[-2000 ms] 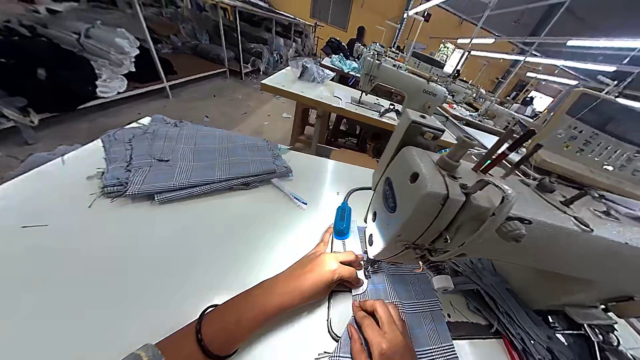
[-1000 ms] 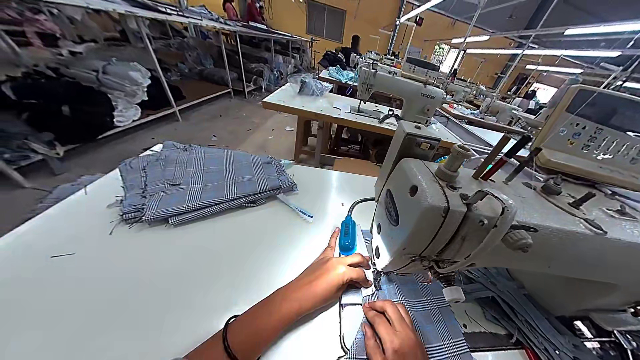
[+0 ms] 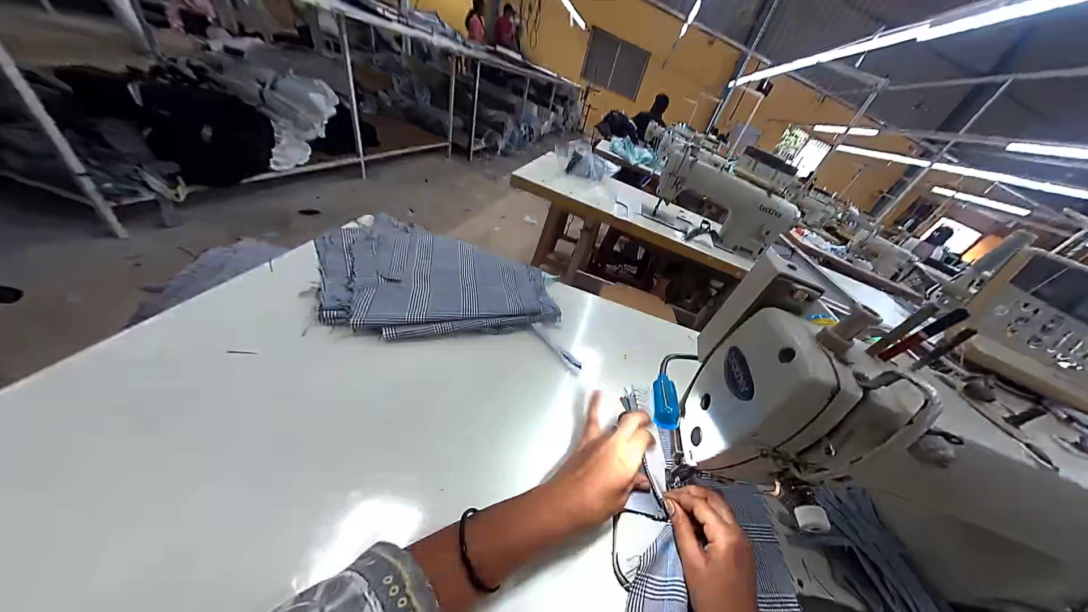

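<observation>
At the needle area of an industrial sewing machine (image 3: 765,382) lies grey-blue checked fabric (image 3: 659,569). My left hand (image 3: 599,467), a dark band on its wrist, is blurred and holds the upper part of a narrow fabric strip (image 3: 655,459) just left of the presser foot. Lower down, my right hand (image 3: 714,540) pinches the strip's near end between thumb and forefinger, over the checked fabric. A blue lamp (image 3: 665,401) on a bent black cable shines beside the machine head. The needle tip is hard to make out.
A folded stack of checked fabric (image 3: 442,285) rests on the white table (image 3: 212,442), with a thin strip (image 3: 557,347) beside it. Grey strips (image 3: 875,544) lie right of the needle area. Another sewing machine (image 3: 722,191) stands beyond; a person (image 3: 654,115) is in the background.
The fabric strip's upper end is now lifted in my left hand, whose fingers lay flat near the presser foot before. My right hand has gone from resting on the fabric to pinching.
</observation>
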